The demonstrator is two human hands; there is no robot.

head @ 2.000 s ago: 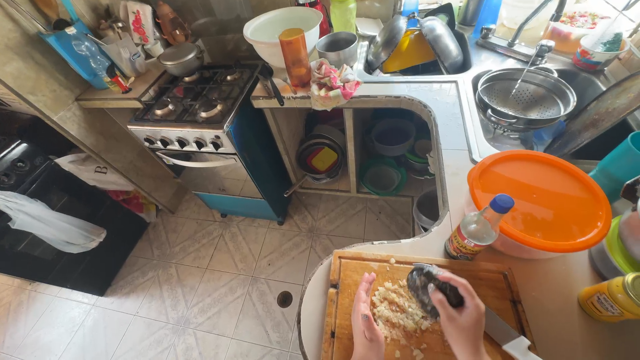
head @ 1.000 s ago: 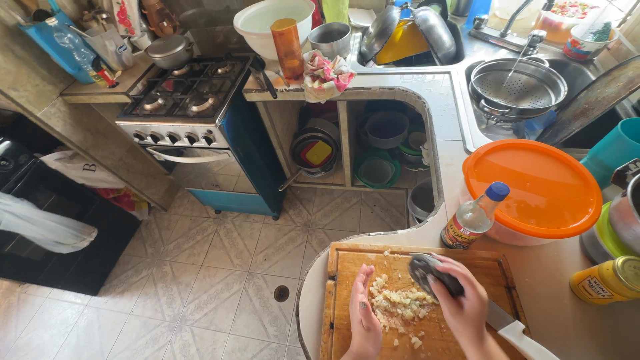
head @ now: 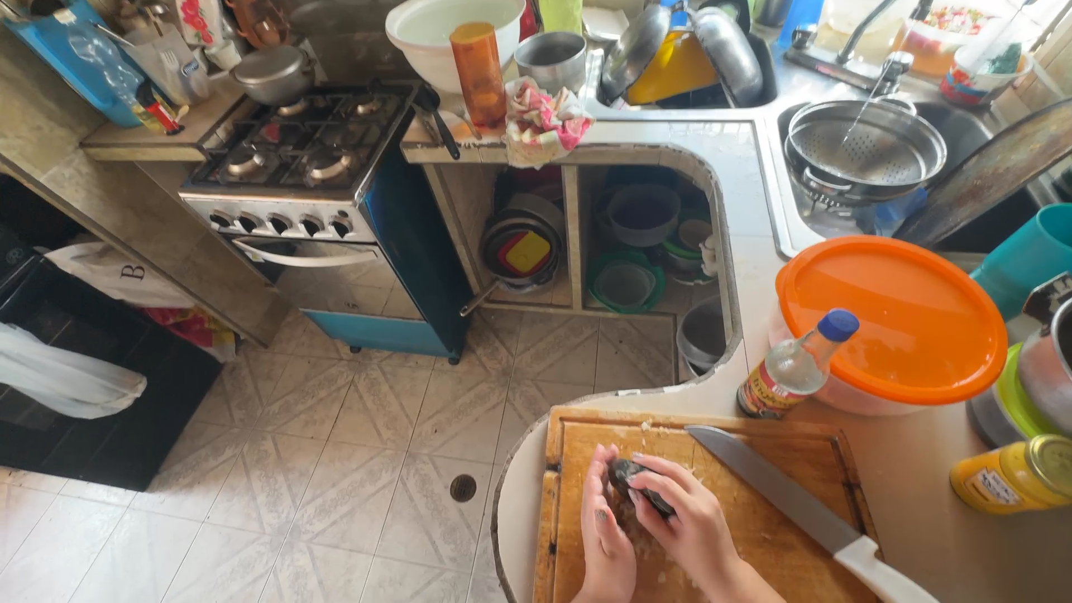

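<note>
My right hand (head: 682,511) grips a dark stone-like object (head: 641,486) over the wooden cutting board (head: 754,519). My left hand (head: 605,523) is cupped upright beside it, palm turned to the dark object; whether they touch is hard to tell. Pale chopped bits lie on the board, most of them hidden by my hands. On the board's right side rests a large knife (head: 775,481) with a white handle, its tip near the back edge.
Behind the board stand a glass bottle with a blue cap (head: 787,368) and a tub with an orange lid (head: 892,322). A yellow jar (head: 1013,475) is at the right. A metal colander (head: 867,146) sits in the sink; a stove (head: 293,184) stands across the floor.
My right hand has moved left, close to my left hand, with the dark object still held. The pale chopped pile, visible between the hands before, is now mostly hidden.
</note>
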